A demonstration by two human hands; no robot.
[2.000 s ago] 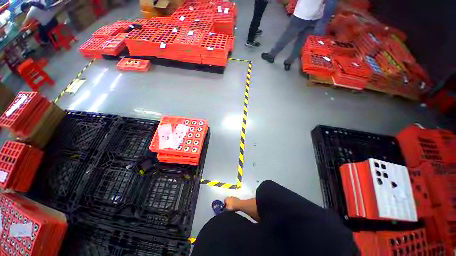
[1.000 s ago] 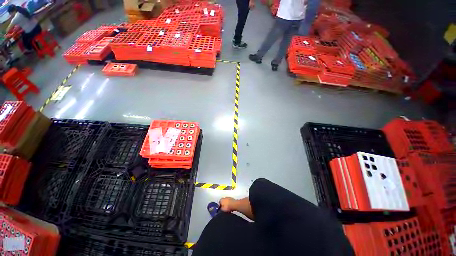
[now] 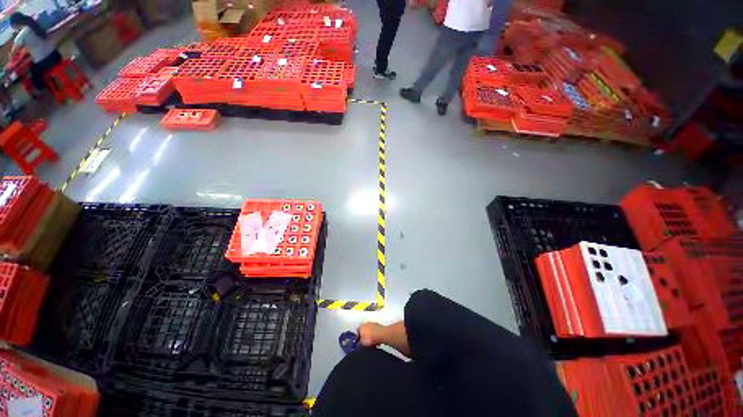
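Note:
A small bare limb part (image 3: pixel 383 334) shows beside my dark-clothed leg (image 3: pixel 440 366), with a small dark blue thing (image 3: pixel 349 340) at its end. I cannot tell whether it is my left hand or a foot. My right hand is not in view. Nearest in front, a short stack of red-orange trays (image 3: pixel 295 236) with round parts in its holes stands on black plastic pallets (image 3: pixel 257 326). Pinkish printed sheets (image 3: pixel 265 232) lie on its top tray. At the right, a white holed sheet or tray (image 3: pixel 626 293) leans against red trays (image 3: pixel 562 293) on another black pallet (image 3: pixel 509 244).
Yellow-black tape (image 3: pixel 381 204) marks the grey floor. Red trays are stacked at far left (image 3: pixel 261 73), far right (image 3: pixel 562 89) and both near sides. Two people stand at the back (image 3: pixel 448 49); another is by a bench at far left (image 3: pixel 34 45), near red stools (image 3: pixel 26 145).
The view has turned slightly right, so the trays and pallets sit a little further left in the picture. The limb part and the blue thing look unchanged beside the leg.

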